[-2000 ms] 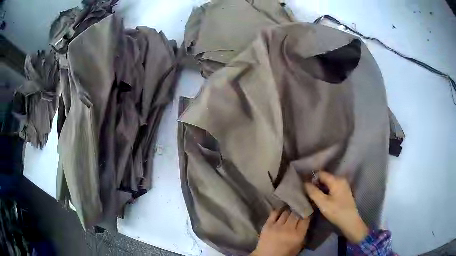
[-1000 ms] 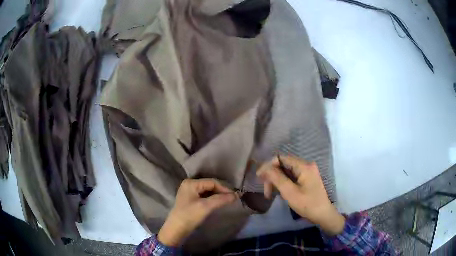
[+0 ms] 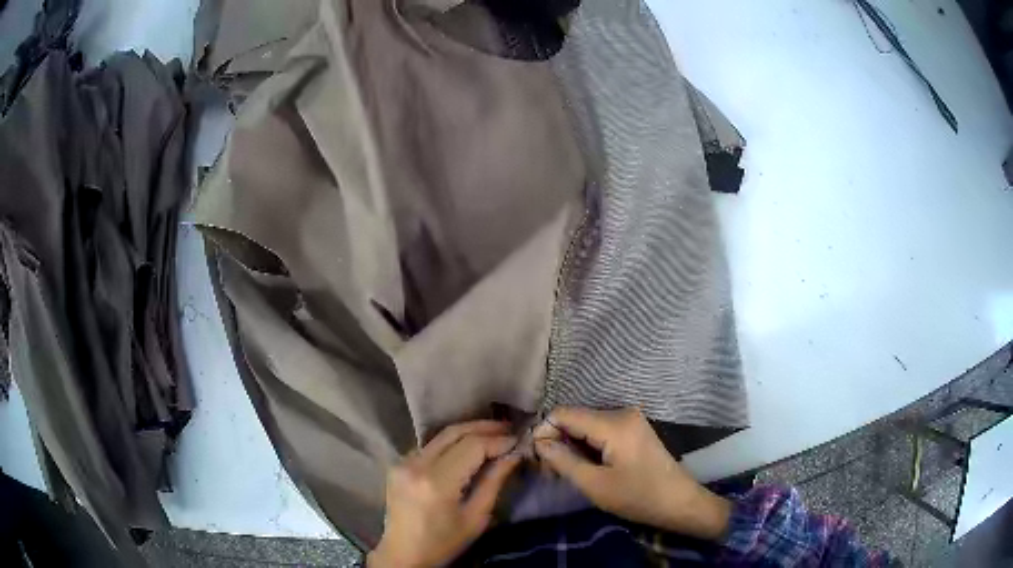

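A large taupe garment body (image 3: 489, 222) lies spread over the table in front of me, with a curved opening showing dark inside at the top. Its right panel looks greyer with fine lines, and a seam runs down between the panels to my hands. My left hand (image 3: 444, 488) pinches the cloth edge at the seam's lower end. My right hand (image 3: 611, 460) pinches the same spot, fingertips almost touching the left ones. Any small tool in my right palm is hidden.
Gathered brown folds (image 3: 94, 244) lie at the left. More taupe cloth (image 3: 250, 39) lies beyond the garment. A dark cord (image 3: 911, 67) is at the upper right. The white table's (image 3: 844, 277) curved edge runs along the right, above a speckled floor (image 3: 866, 488) with a metal frame.
The view has shifted, so the garment sits farther left and higher. My right hand has come down to the seam end beside my left hand, and the lined panel lies flatter.
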